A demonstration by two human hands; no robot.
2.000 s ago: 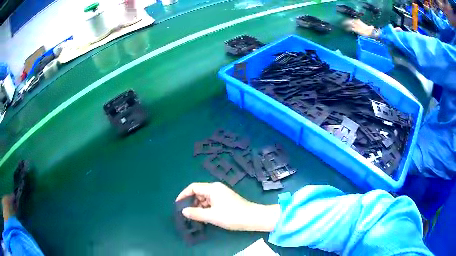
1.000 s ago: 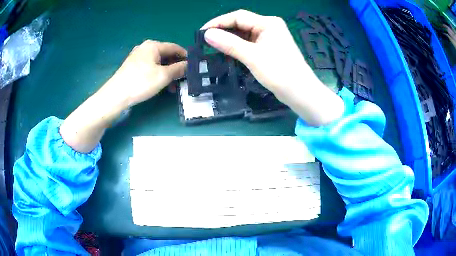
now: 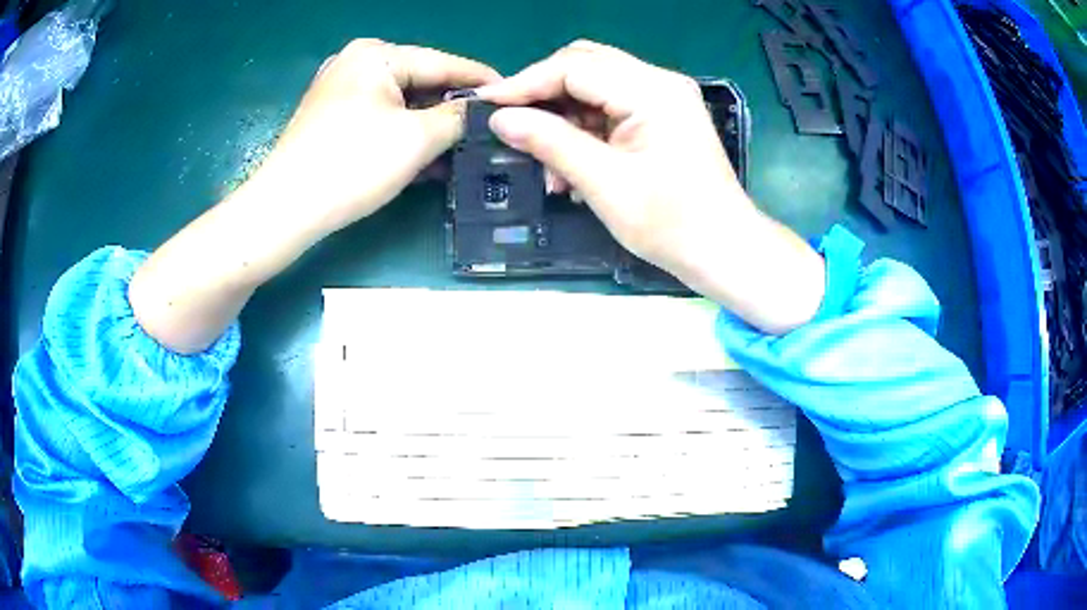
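A black housing point(image 3: 572, 248) lies on the green bench just beyond a large white sheet. A thin black cover plate point(image 3: 483, 165) lies over its left part, with a small dark grid and a pale patch showing. My left hand point(image 3: 376, 143) grips the plate's upper left edge with thumb and fingers. My right hand point(image 3: 620, 143) pinches the plate's top with thumb and forefinger and hides the middle of the housing. The fingertips of both hands nearly meet. The white sheet point(image 3: 548, 411) has thin dark lines across it.
Several loose black plates point(image 3: 811, 89) lie at the upper right. Beyond them stands the blue bin point(image 3: 983, 262) with black plates inside, cut off by the right edge. A crumpled clear plastic bag point(image 3: 42, 78) lies at the upper left.
The plate was held upright above the housing and now lies down over its left part. My left hand has moved right and up to the plate's edge. The view has shifted slightly.
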